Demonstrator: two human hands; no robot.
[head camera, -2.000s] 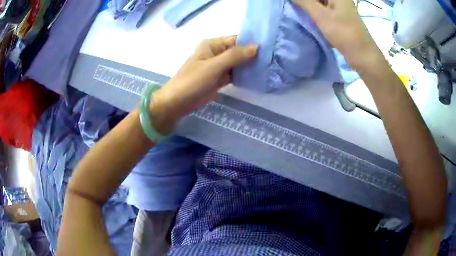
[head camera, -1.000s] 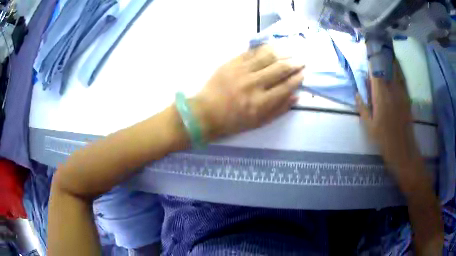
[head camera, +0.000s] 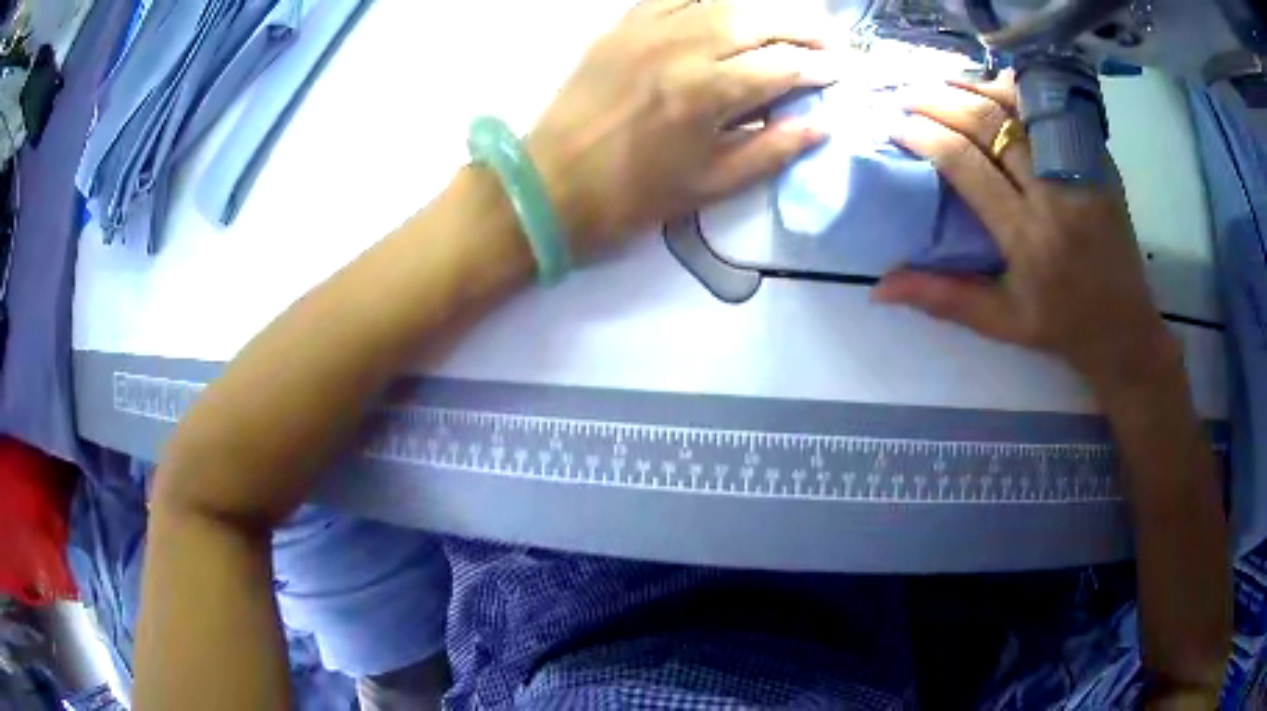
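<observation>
A light blue fabric piece (head camera: 868, 208) lies on the white machine bed below the needle area, washed out by bright light at its far end. My left hand (head camera: 681, 118) lies at its left side with fingertips on the cloth. My right hand (head camera: 1035, 229) rests on its right side, fingers spread towards the needle area, thumb near the front edge of the cloth. Both hands press the cloth flat rather than grip it. The presser foot and needle cannot be made out in the glare.
The grey cylindrical fitting (head camera: 1067, 122) hangs from the machine head just above my right hand. Blue cuff bands (head camera: 181, 104) lie at the table's left. The table's grey front edge (head camera: 625, 521) carries a white ruler. Blue fabric (head camera: 361, 590) hangs beside my lap.
The view has turned towards the machine. The cloth, held up two seconds ago, now lies flat on the bed. Since one second ago my left hand has moved farther from me, and my right hand has spread over the cloth.
</observation>
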